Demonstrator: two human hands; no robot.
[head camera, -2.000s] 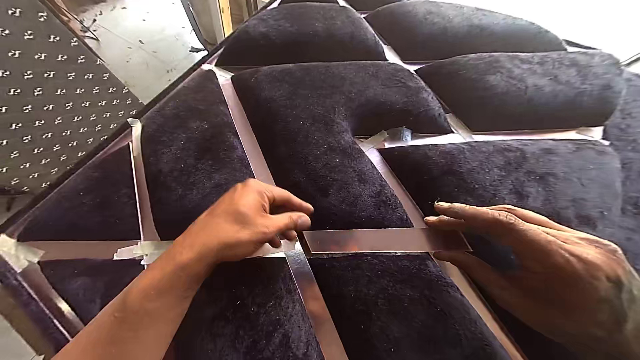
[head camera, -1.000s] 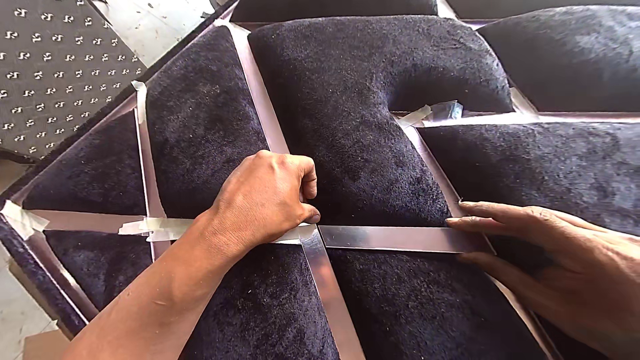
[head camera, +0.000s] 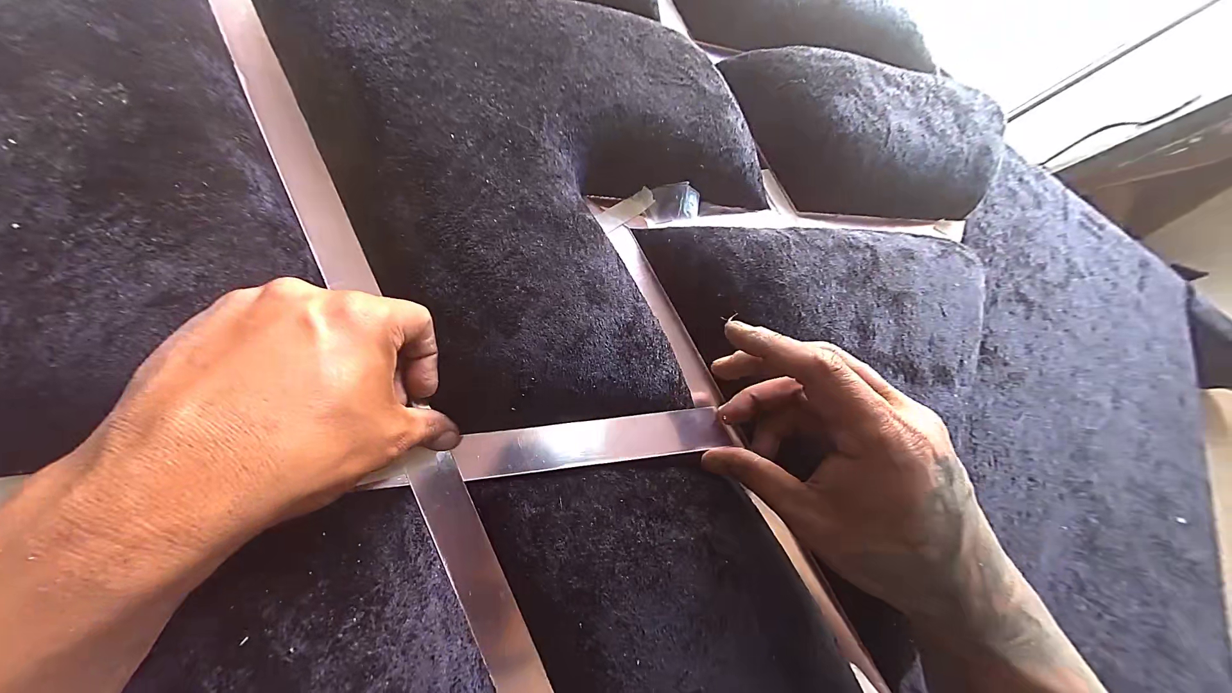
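Note:
A short shiny metallic strip (head camera: 587, 443) lies crosswise in the gap between dark velvet padded panels (head camera: 500, 241). My left hand (head camera: 298, 395) is curled at its left end, thumb tip on the junction with a long slanting strip (head camera: 486, 577); what lies under the fingers is hidden. At the strip's right end, my right hand (head camera: 828, 443) has thumb and a finger on its two edges, the other fingers bent above. Another slanting strip (head camera: 664, 308) runs up from that end.
Masking tape (head camera: 626, 210) and a small clear plastic piece (head camera: 677, 200) stick up in a gap farther back. More padded panels (head camera: 857, 130) rise at the upper right. A flat velvet section (head camera: 1088, 385) extends along the right side, with a dark cable (head camera: 1107, 127) beyond.
The short strip's right end, which overlapped the right slanting strip earlier, now ends near that strip's left edge. My right hand stays at that end. The view has moved closer and to the right.

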